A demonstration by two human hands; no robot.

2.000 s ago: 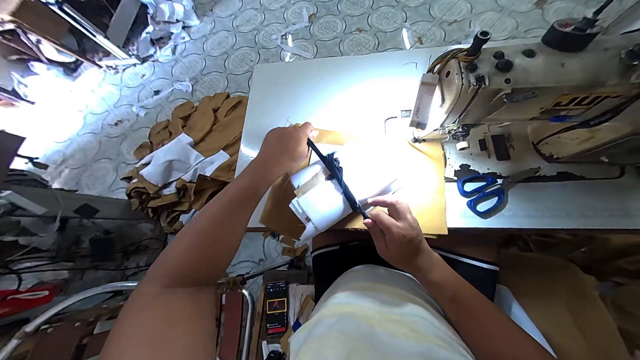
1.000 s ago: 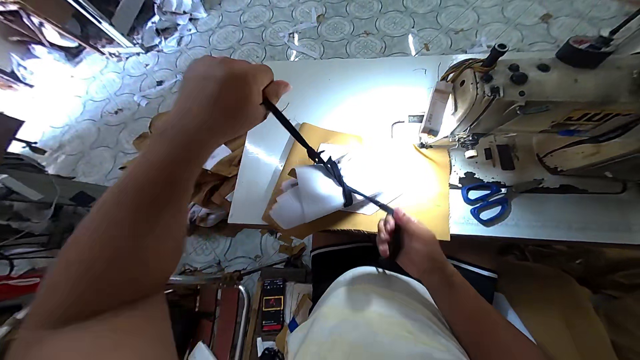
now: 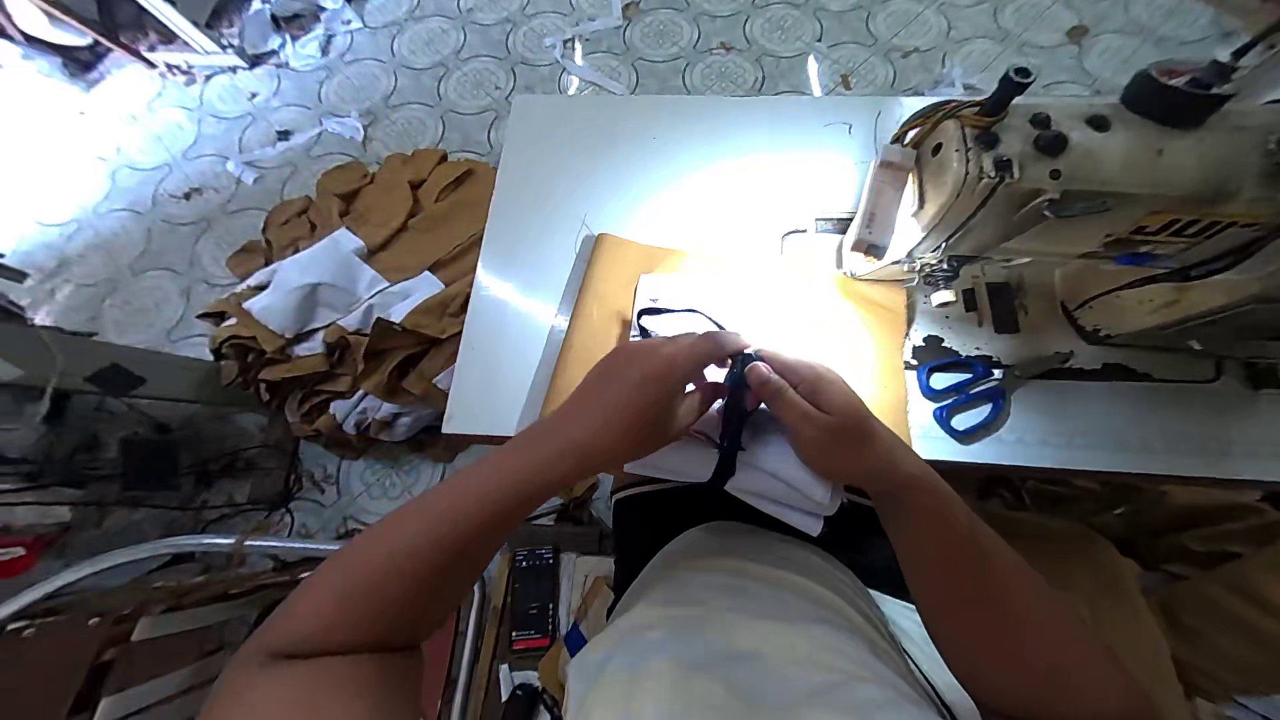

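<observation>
My left hand (image 3: 655, 390) and my right hand (image 3: 815, 410) meet at a knot in a black fabric strip (image 3: 733, 430), each pinching it between thumb and fingers. The strip runs around a bundle of folded white cloth (image 3: 775, 470) at the table's front edge, and a loop of it curves out beyond my left hand. Beneath lies a tan fabric piece (image 3: 585, 330) on the white sewing table (image 3: 560, 150). Part of the bundle is hidden by my hands, and bright lamp glare washes out the cloth behind them.
An industrial sewing machine (image 3: 1080, 190) stands on the right, with blue-handled scissors (image 3: 965, 395) in front of it. A heap of brown and white fabric (image 3: 370, 290) lies left of the table. Below the table's front edge are a phone (image 3: 534, 600) and a metal tube frame (image 3: 180, 545).
Both hands were apart, pulling the black strip taut across the white bundle; now they are together at its knot. The bundle has moved closer to my body.
</observation>
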